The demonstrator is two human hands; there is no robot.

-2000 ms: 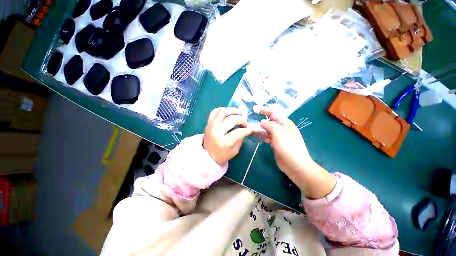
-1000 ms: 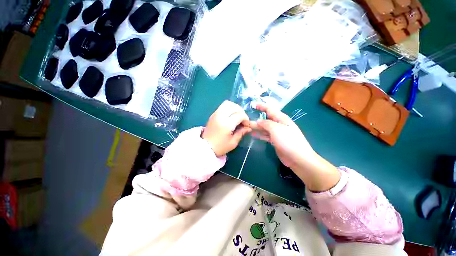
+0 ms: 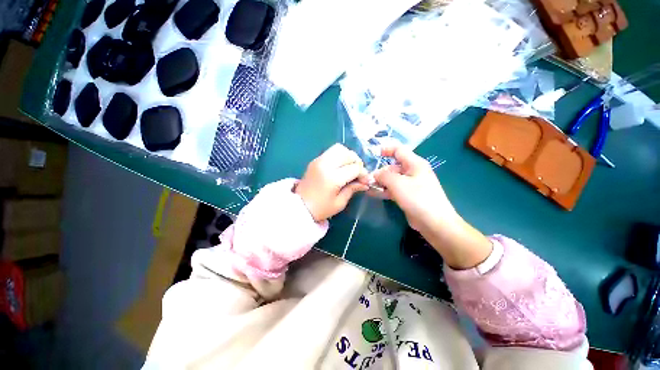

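Note:
My left hand (image 3: 334,182) and my right hand (image 3: 409,186) meet at the fingertips over the green mat. A tiny pale piece (image 3: 374,186), perhaps a film, is pinched between the fingertips of both hands; its shape is too small and blurred to tell. Clear film sheets (image 3: 434,76) lie just beyond my hands, overexposed white. A black housing (image 3: 420,248) lies partly hidden beside my right forearm near the bench edge.
A clear tray with white lining (image 3: 199,108) holds rows of black housings at the left. White paper (image 3: 311,54) lies beside it. An orange fixture (image 3: 534,155), blue-handled pliers (image 3: 599,130) and stacked fixtures (image 3: 579,25) are at the right. A grey-faced housing (image 3: 620,290) sits lower right.
The tray and papers have shifted left in view. My hands stay together, with the fingertips drawn closer. The black housing beside my right forearm shows more clearly.

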